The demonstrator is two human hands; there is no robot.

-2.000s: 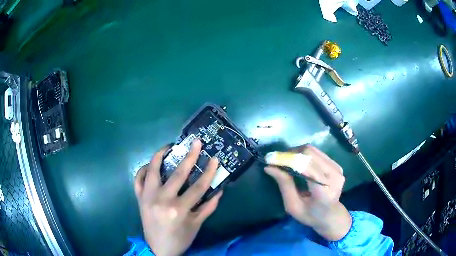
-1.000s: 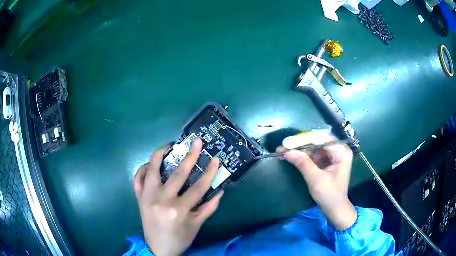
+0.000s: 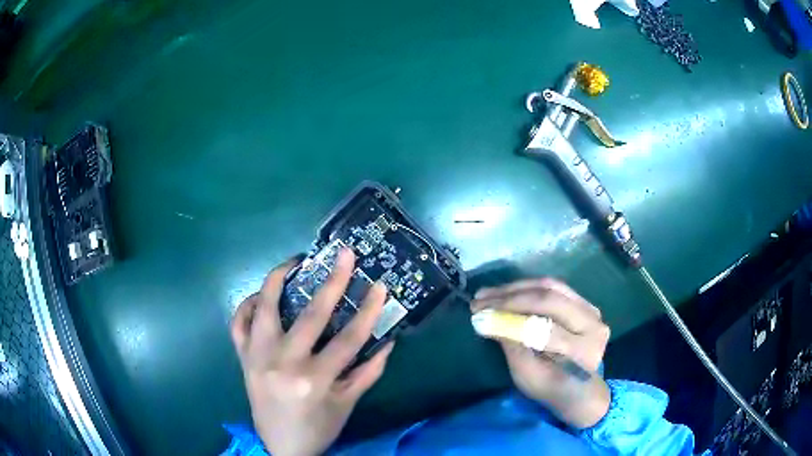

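The opened black camera housing (image 3: 367, 198) lies tilted on the green mat with a circuit board (image 3: 405, 272) seated in it. A thin light wire curves over the board near its upper right edge. My left hand (image 3: 307, 356) holds the housing at its lower left, fingers spread over the board. My right hand (image 3: 552, 347) holds a slim dark tool (image 3: 570, 367), its tip at the housing's right edge; the exact contact is too small to tell. A pale yellow-white covering (image 3: 512, 328) is on a right finger.
A silver-grey air blow gun (image 3: 570, 165) lies at right, its hose running to the lower right. An amber lump (image 3: 591, 78) is at its tip. Small black parts (image 3: 668, 36) and a yellow ring (image 3: 794, 100) lie beyond. Another opened housing (image 3: 82, 203) stands at left by the metal-framed mesh (image 3: 31, 329).
My right hand moved away to the upper right with the tool, then came back down to the housing's right edge. My left hand has barely moved.
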